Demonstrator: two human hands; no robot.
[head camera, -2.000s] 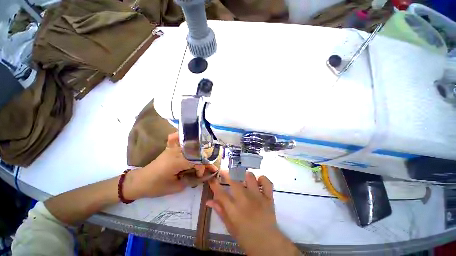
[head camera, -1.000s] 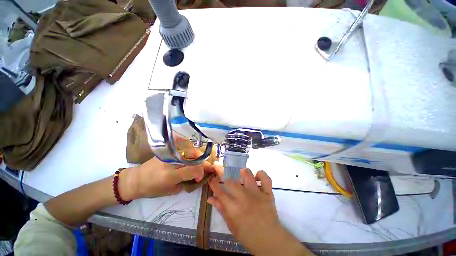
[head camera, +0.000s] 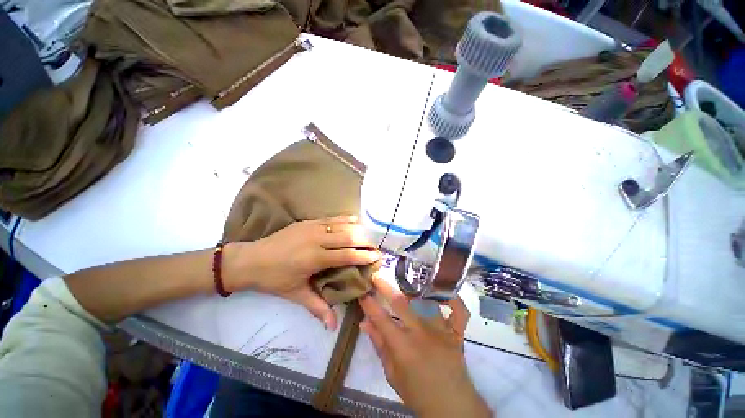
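Note:
A brown fabric panel (head camera: 298, 184) lies left of the needle area, with a pale-lined strip on its upper right edge. My left hand (head camera: 298, 260) lies over its lower part, fingers pressing the bunched cloth. A brown zipper-like strip (head camera: 339, 363) runs from the fingertips down over the table's front edge. My right hand (head camera: 421, 347) is at the strip's upper end, beside the needle area, fingertips on the cloth. The white sewing machine head (head camera: 547, 188) partly hides the right fingertips and the needle.
Brown panels with pale-lined edges (head camera: 204, 49) lie at the far left, a rounded brown stack (head camera: 61, 147) at near left. A black phone (head camera: 586, 363) and an orange loop (head camera: 537, 336) lie right of my right hand. A blue bin (head camera: 192, 392) shows below the table edge.
The brown panel now lies spread out with its pale-lined edge showing. My left hand has flattened over the cloth. The view has shifted, so the machine head appears further right.

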